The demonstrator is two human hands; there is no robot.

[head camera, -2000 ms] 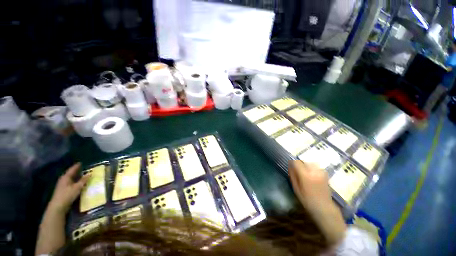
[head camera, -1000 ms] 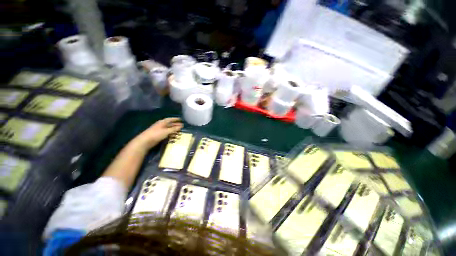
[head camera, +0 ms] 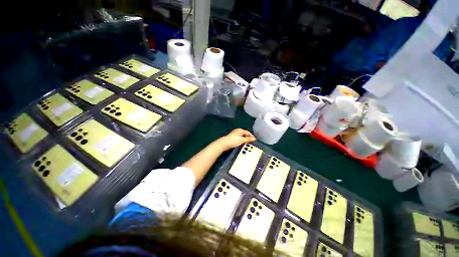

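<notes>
An open blister tray (head camera: 232,184) with pale yellow phone backs (head camera: 273,179) in two rows lies on the green bench at lower centre. Dark camera rings show at the upper end of each. My left hand (head camera: 238,138) is at the tray's far left corner, fingertips by the edge near a label roll; whether it pinches the edge cannot be told. My right hand is not in view. Hair covers the bottom of the picture.
A tall stack of filled trays (head camera: 151,153) stands at left. White label rolls (head camera: 271,127) and a red bin (head camera: 343,147) stand behind the tray, with a clear plastic bag (head camera: 221,97) beside them. Another filled tray (head camera: 407,213) is at lower right. White sheets (head camera: 428,95) hang upper right.
The view has swung left, bringing the left tray stack fully in. The tray seen overlapping the open tray at right now shows apart from it at lower right. My right hand has left view.
</notes>
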